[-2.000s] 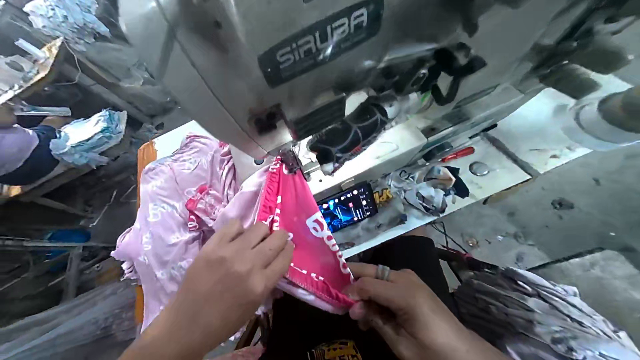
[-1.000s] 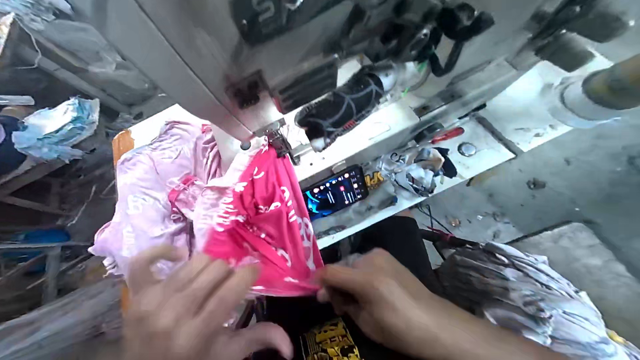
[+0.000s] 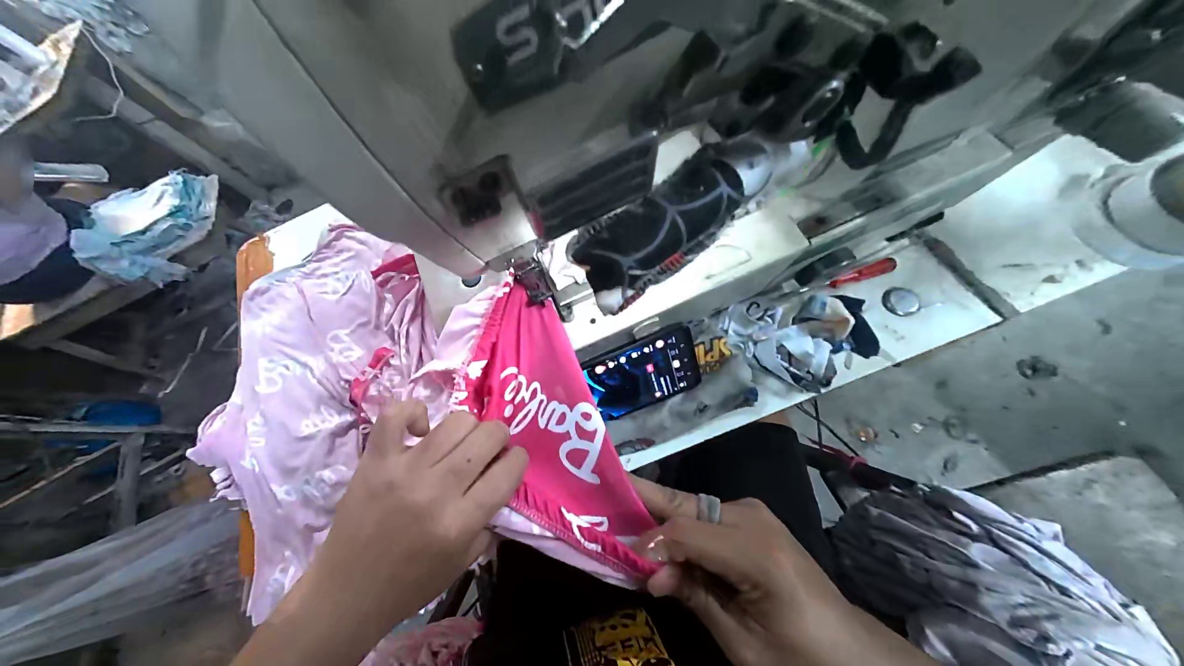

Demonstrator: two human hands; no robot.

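Note:
A hot-pink printed fabric piece (image 3: 564, 416), joined to light-pink printed fabric (image 3: 296, 379), runs up to the presser foot (image 3: 534, 280) of a Siruba sewing machine (image 3: 370, 120). My left hand (image 3: 435, 490) lies on the fabric's left edge with curled fingers; its fingertips are partly hidden, and whether they pinch the cloth cannot be told. My right hand (image 3: 721, 555), with a ring on one finger, pinches the lower right corner of the hot-pink fabric between thumb and fingers. The light-pink fabric lies bunched left of the presser foot.
A lit smartphone (image 3: 643, 372) lies on the machine table (image 3: 1045, 268), near fabric scraps (image 3: 786, 338), a red-handled tool (image 3: 863, 272) and a small round metal object (image 3: 900, 301). A dark patterned cloth (image 3: 671, 222) sits beside the needle area. Grey fabric (image 3: 1008, 573) is heaped at lower right.
One second ago my left hand was lower, blurred and spread; now it is up on the fabric with curled fingers. My right hand keeps the corner, and the hot-pink cloth is drawn flatter.

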